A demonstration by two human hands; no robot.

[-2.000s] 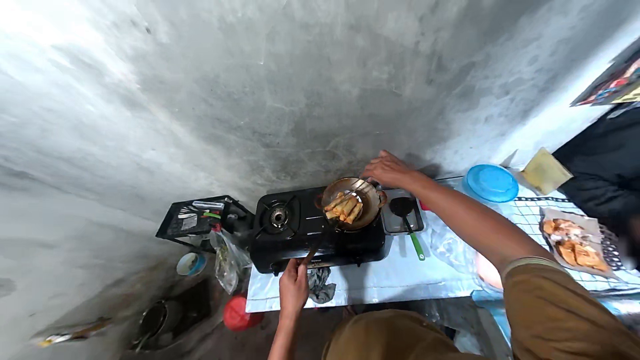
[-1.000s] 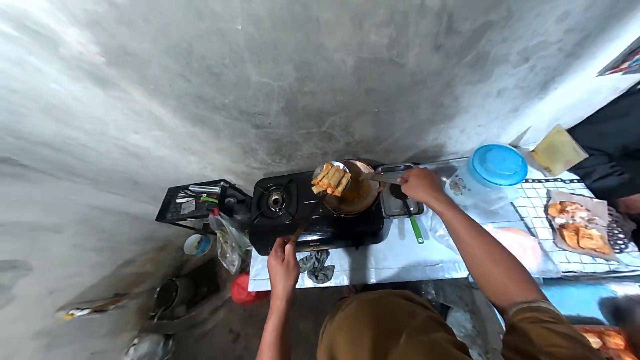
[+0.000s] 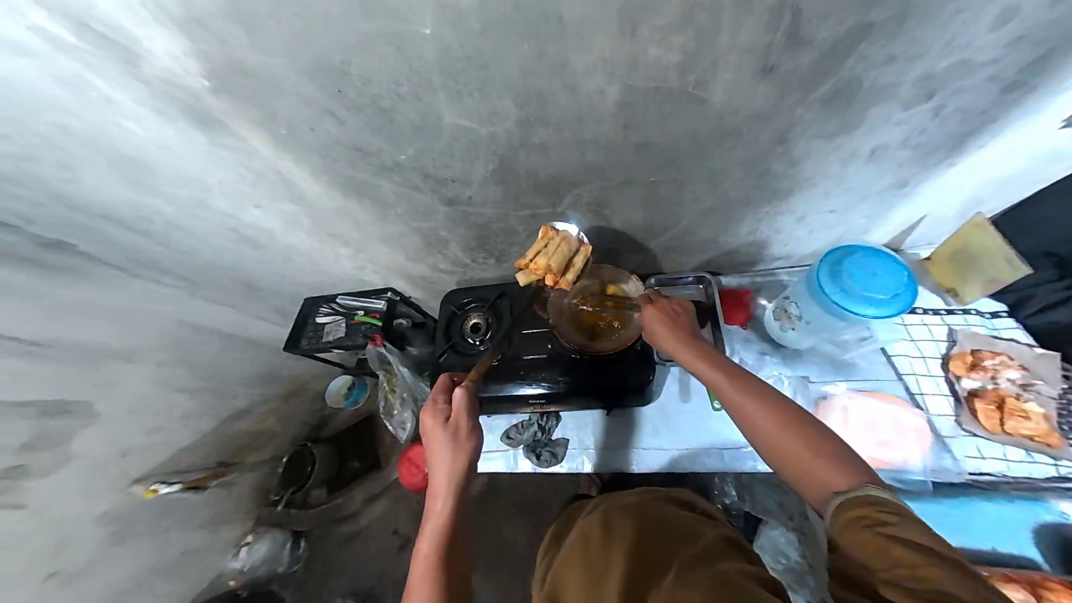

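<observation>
My left hand (image 3: 452,419) grips the wooden handle (image 3: 481,366) of a skimmer, whose metal head (image 3: 571,229) is raised above and left of the pan. Several golden fried rolls (image 3: 554,257) are heaped on it. My right hand (image 3: 668,321) is closed on a utensil whose far end reaches into the frying pan (image 3: 596,339); its exact kind is unclear. Oil with small bits shows in the pan, which sits on the right burner of a black two-burner gas stove (image 3: 544,387).
A metal tray (image 3: 718,289) adjoins the stove. Further right stand a tub with a blue lid (image 3: 868,281) and fried food on paper (image 3: 1005,394). A grey cloth (image 3: 538,439) lies at the front edge. Left are a black rack (image 3: 339,322) and a plastic bag (image 3: 397,391).
The skimmer with the rolls has risen from over the pan to its upper left. My right hand, beside the rolls at first, now holds its utensil in the pan.
</observation>
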